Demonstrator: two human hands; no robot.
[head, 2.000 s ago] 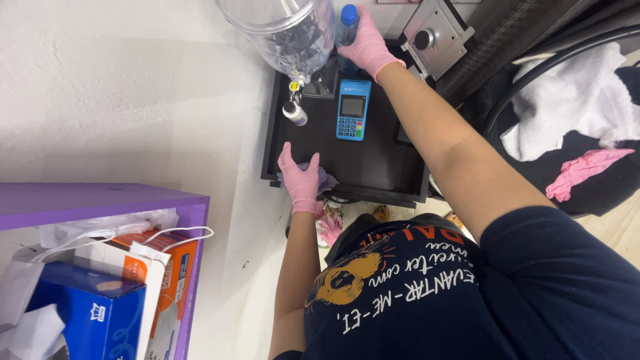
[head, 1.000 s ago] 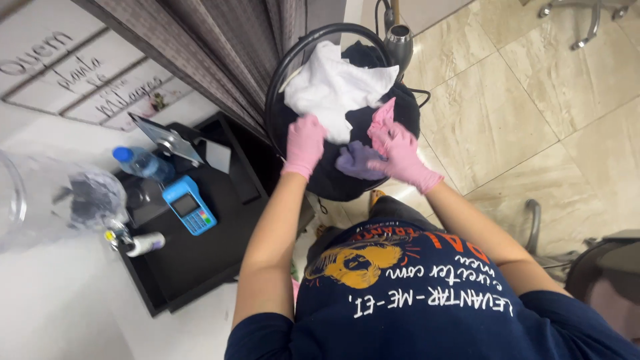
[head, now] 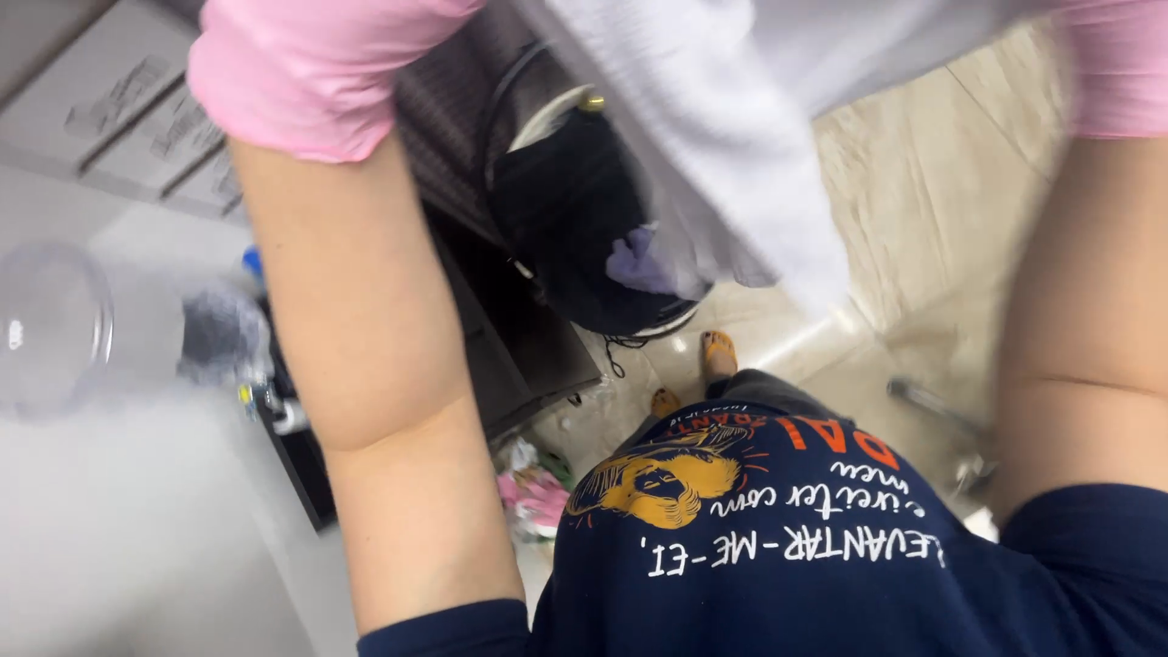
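A white towel (head: 721,137) hangs spread between my raised arms at the top of the head view. My left hand (head: 315,68), in a pink glove, is cut off by the top edge, so its fingers are hidden. At the upper right corner only the pink-gloved wrist part of my right hand (head: 1122,68) shows, blurred. Below the towel stands a round basket with dark cloth (head: 575,210) in it. A crumpled purple cloth (head: 643,260) lies on the dark cloth, partly behind the towel's edge.
Left of the basket is a black cabinet (head: 511,338), largely behind my left arm. A clear dispenser (head: 219,338) stands at the left. Pink and green items (head: 534,493) lie low near my shirt. A metal chair leg (head: 931,406) is at right.
Both hands have risen from the basket to the top of the view. The white towel, earlier lying in the basket, is now lifted and spread out. The purple cloth, earlier by my right hand, lies apart from it.
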